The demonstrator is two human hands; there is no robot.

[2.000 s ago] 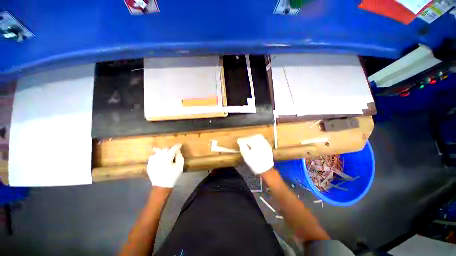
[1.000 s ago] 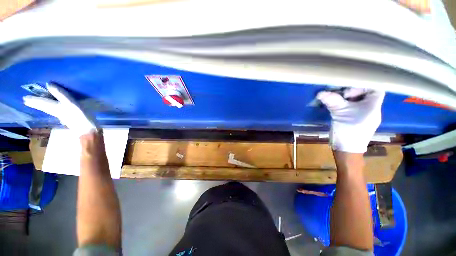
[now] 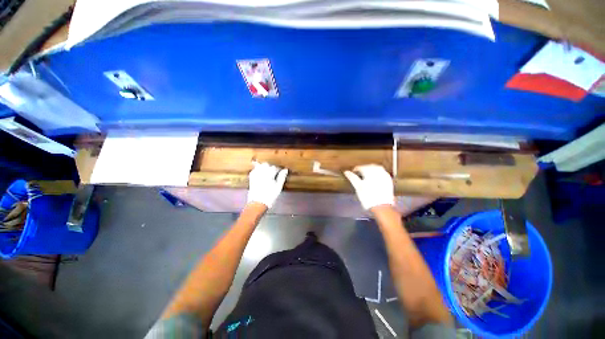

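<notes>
My left hand [image 3: 267, 185], in a white glove, rests on the front edge of the wooden ledge [image 3: 298, 159], thumb apart and nothing in it. My right hand [image 3: 371, 186], also gloved in white, rests on the ledge further right, empty, thumb apart. A small white L-shaped offcut [image 3: 324, 170] lies on the ledge between them. A large white sheet [image 3: 144, 159] lies at the left end. The blue beam [image 3: 332, 79] hides the black pad except for a dark strip, and no cutting die shows.
The beam carries a red switch [image 3: 261, 83], a green control [image 3: 422, 84] and a stack of white sheets [image 3: 285, 13]. A dark flat block [image 3: 487, 159] lies on the ledge's right end. A blue bin [image 3: 542, 281] of strips stands right, another blue bin [image 3: 63, 222] left. Thin white strips lie on the floor.
Both hands have come down from the beam's controls to the ledge, closer together. The bed with the die and white pieces, seen two seconds ago, is now mostly hidden by the beam.
</notes>
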